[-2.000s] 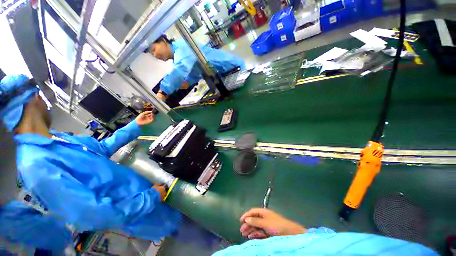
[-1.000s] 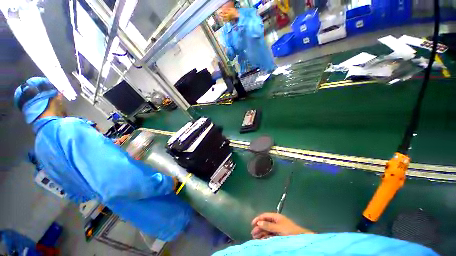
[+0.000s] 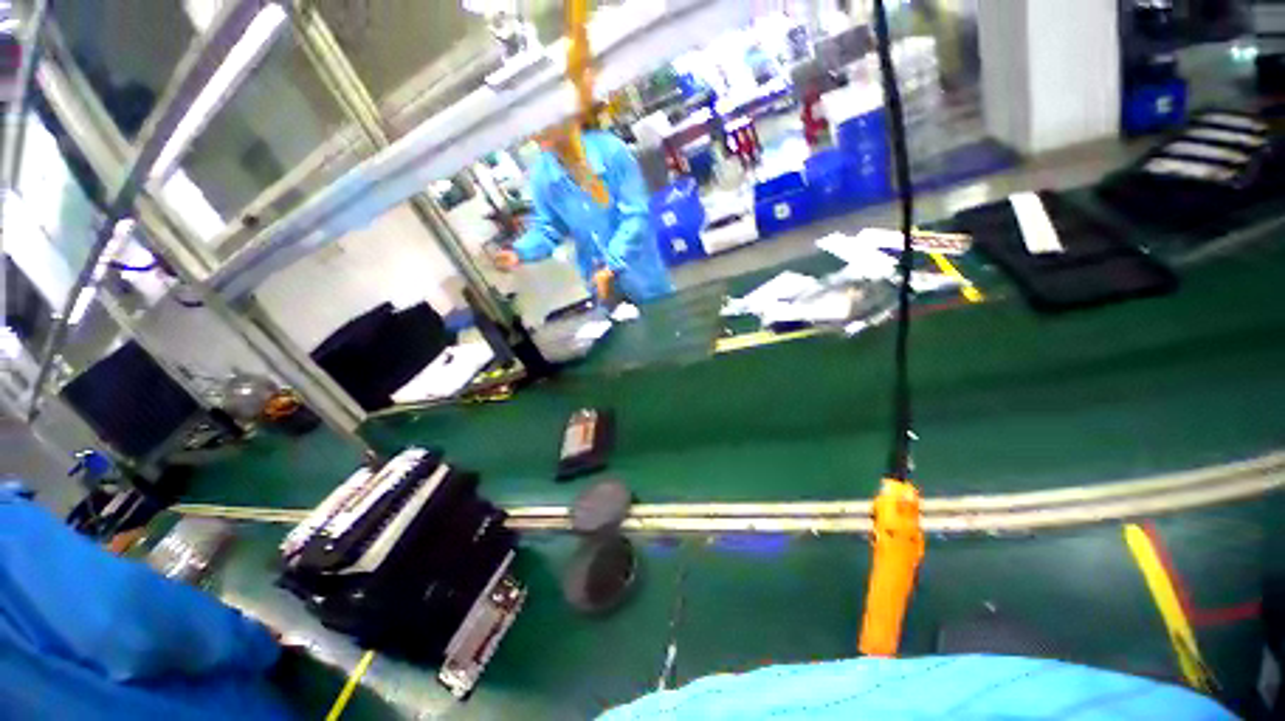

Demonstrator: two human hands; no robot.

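Note:
Neither of my hands is in view; a blue sleeve of mine fills the bottom edge. The orange electric screwdriver hangs upright on its black cord, its lower end hidden behind the sleeve. The thin silver tweezers lie on the green mat, partly cut off by the sleeve. Two round dark dishes sit together left of the tweezers. A stack of black trays with white layers stands at the left, with a silver-brown strip beside it. One flat black unit lies beyond the dishes.
Pale parallel strips cross the green mat. Yellow tape and a red line are at right. White sheets, clear plastic and black foam trays lie on the far side. A person's blue sleeve is at left; another person stands beyond the bench.
The view has swung right and up, so bench things sit lower and further left. My hand seen near the tweezers is out of view. The screwdriver hangs more upright.

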